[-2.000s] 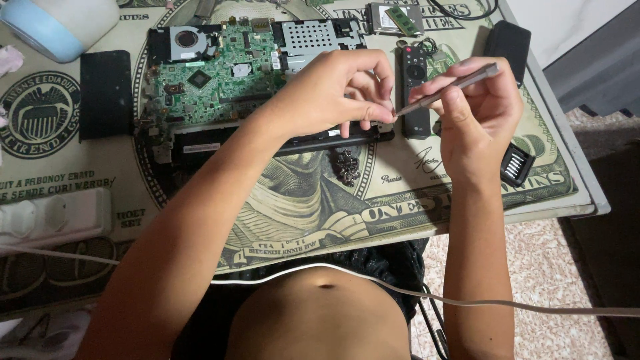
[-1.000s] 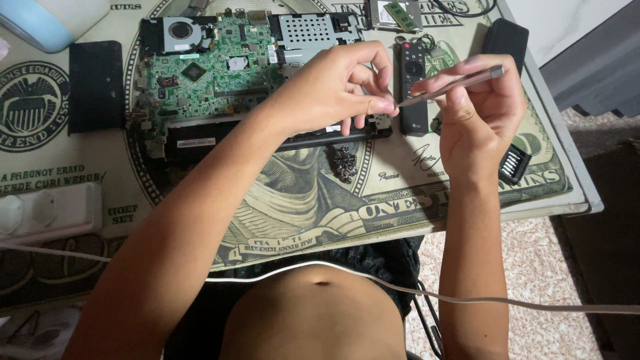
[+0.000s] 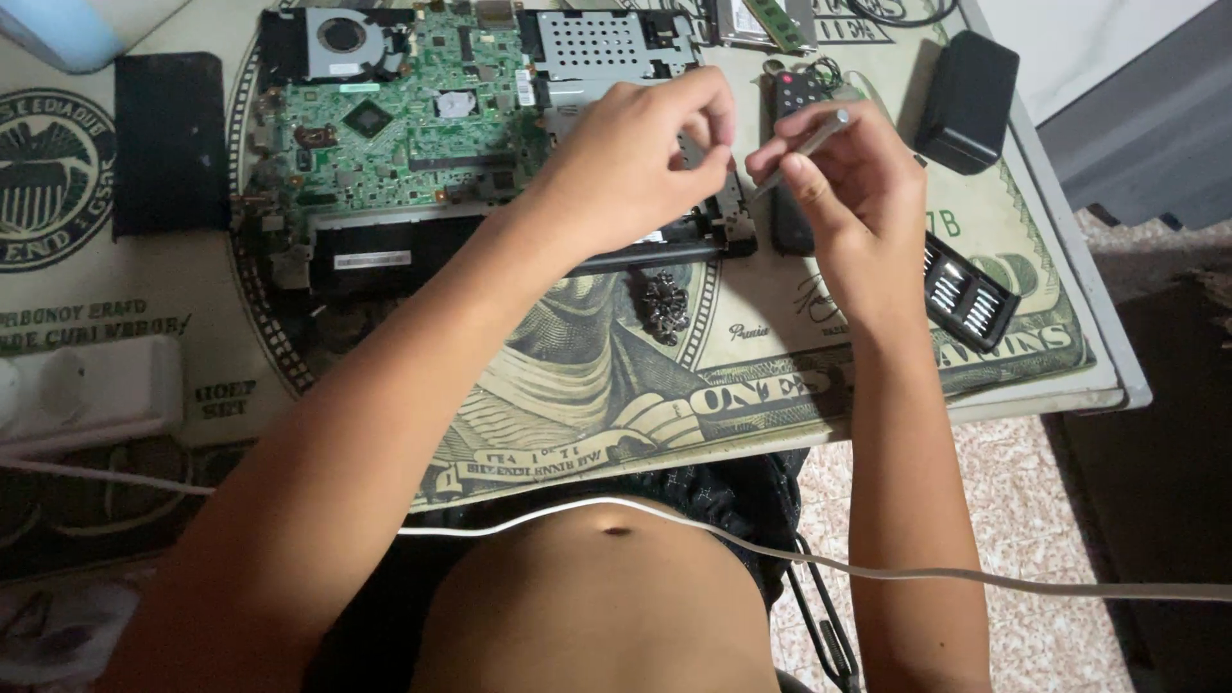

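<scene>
My right hand (image 3: 852,183) grips a slim metal screwdriver (image 3: 815,140), its tip pointing down and left toward the laptop's right edge. My left hand (image 3: 654,159) hovers over the right part of an opened laptop base (image 3: 366,236), thumb and index finger close together; whether a small part sits between them cannot be told. The base holds a green motherboard (image 3: 385,173) and a cooling fan (image 3: 344,37). Just below its front edge lies a small dark pile of screws (image 3: 664,306). A black remote control (image 3: 791,212) lies partly behind my right hand.
An open bit case (image 3: 972,298) and a black box-shaped object (image 3: 969,101) lie to the right. A green memory module (image 3: 773,24) rests on a metal drive at the back. At left are a dark flat panel (image 3: 171,144) and a white power strip (image 3: 91,390). A white cable (image 3: 597,500) crosses my waist.
My right hand has tilted the screwdriver steeper, and its tip has come away from my left fingertips. The two hands are now slightly apart.
</scene>
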